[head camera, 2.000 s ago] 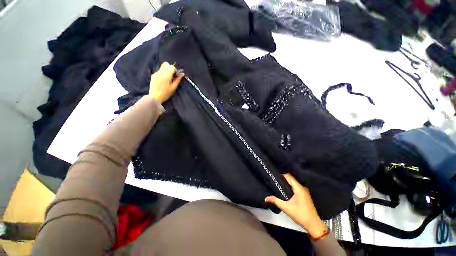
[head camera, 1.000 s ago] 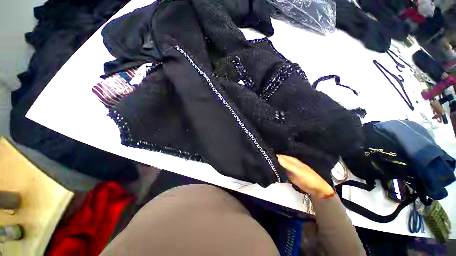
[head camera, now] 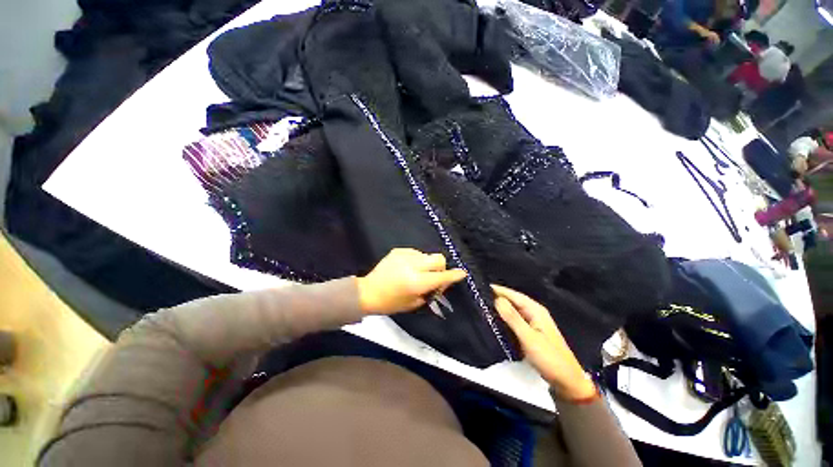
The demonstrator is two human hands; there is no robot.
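The black textured jacket [head camera: 585, 242] lies spread before me, with the smooth black lining [head camera: 365, 201] turned up along its front. A black-and-silver braid trim [head camera: 402, 164] runs diagonally down the lining edge. My left hand [head camera: 411, 281] is closed at the lower trim, its fingertips touching it; a small pointed metal tool [head camera: 440, 305], perhaps snips, sticks out below the fingers. My right hand [head camera: 541, 342] holds the jacket's edge just right of the trim's lower end; its fingertips are partly hidden in the cloth. No needle or thread can be made out.
A striped bundle [head camera: 219, 162] lies under the jacket's left side. A clear plastic bag [head camera: 566, 50] and hangers [head camera: 712, 191] lie beyond. At right are denim [head camera: 753, 315], a black strap [head camera: 680, 424] and blue scissor loops [head camera: 735, 436]. Black garments [head camera: 46, 164] are heaped at left. People are at upper right.
My left hand was on the upper trim, then out of view, and is now at the lower trim with the metal tool. My right hand stays near the trim's lower end. The view has shifted.
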